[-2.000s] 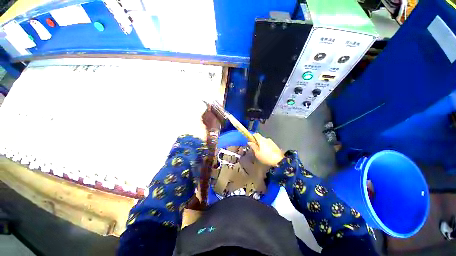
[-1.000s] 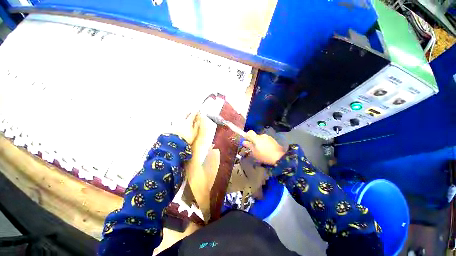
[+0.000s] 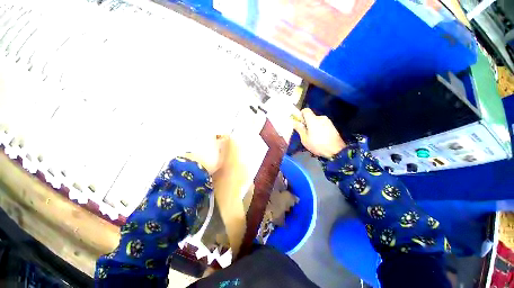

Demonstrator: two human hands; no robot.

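Observation:
The layered white sheet [image 3: 129,84] covers the dark-red board [image 3: 264,188], which shows along the right edge. My left hand [image 3: 207,153] is at the sheet's right part, its fingers at the top of a curved tan piece [image 3: 230,194] that it seems to grip; the glare hides the exact hold. The piece runs down from it toward my body. My right hand [image 3: 320,134] is closed on the yellowish handle of a brush [image 3: 297,118] at the board's right edge; the brush head is washed out by glare. Jagged white waste [image 3: 211,254] lies near the front corner.
A blue bucket [image 3: 309,199] with brown and white offcuts stands below the board's right edge. Another blue bucket [image 3: 354,247] is partly under my right sleeve. The blue press with papers [image 3: 360,56] is behind, its control panel [image 3: 445,152] at right. A wooden beam [image 3: 73,216] runs along the front.
My view has turned to the right. My right hand and the brush have moved back along the board's right edge. My left hand has stayed by the tan piece, more of which now shows.

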